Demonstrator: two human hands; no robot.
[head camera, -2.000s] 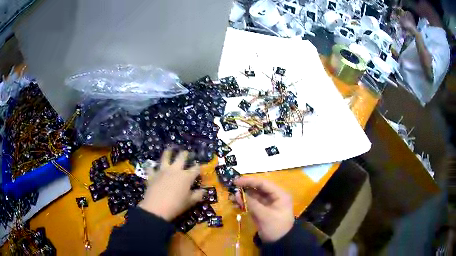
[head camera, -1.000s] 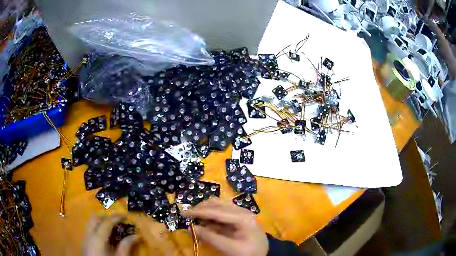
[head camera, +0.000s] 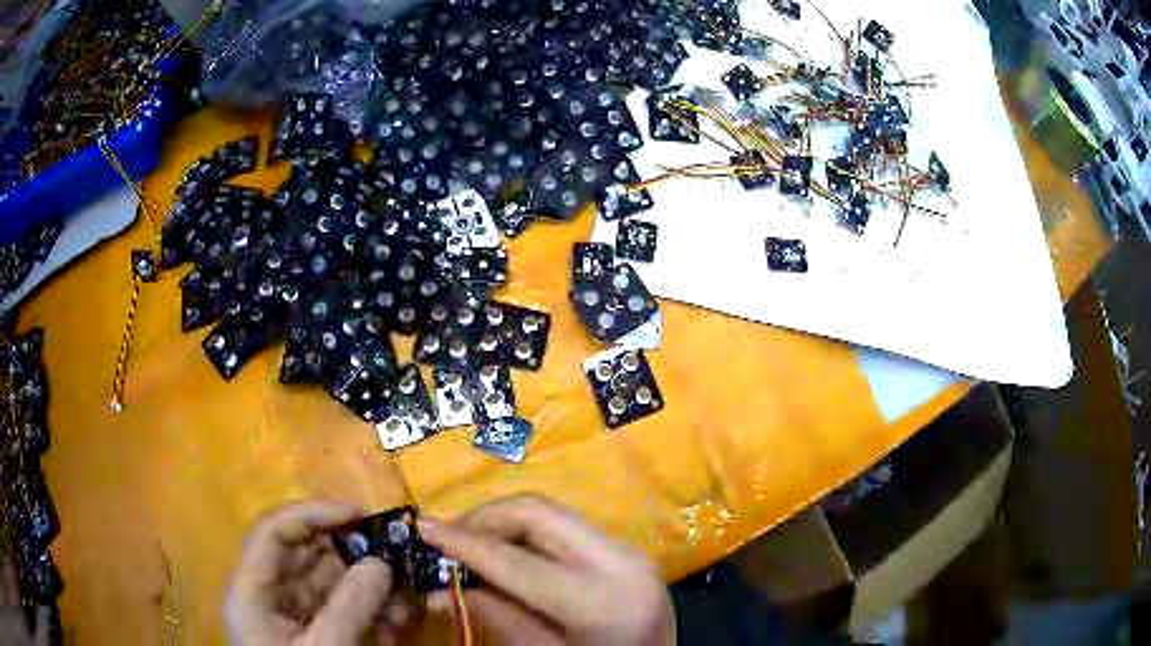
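My left hand (head camera: 303, 578) holds a black square LED board (head camera: 379, 540) with round pale spots near the bottom edge of the view, its thumb on the board's face. My right hand (head camera: 549, 568) meets it from the right, fingers at the board's right side. An orange-yellow wire lead (head camera: 462, 608) hangs down from between the hands, by the right fingertips. Its plug end is at the board's right side; whether it is seated I cannot tell. A large heap of bare boards (head camera: 328, 240) lies beyond the hands.
A white sheet (head camera: 934, 297) at right carries small wired boards (head camera: 785, 254). A blue tray (head camera: 95, 167) of leads stands at upper left. Wired boards (head camera: 28, 467) lie at the left edge. An open cardboard box (head camera: 928, 536) is below the table edge at right.
The view has tilted down, so the heap and sheet sit higher. My left hand, blurred before, now shows clearly with a board. Both hands have come together at the board, with the lead by my right fingers.
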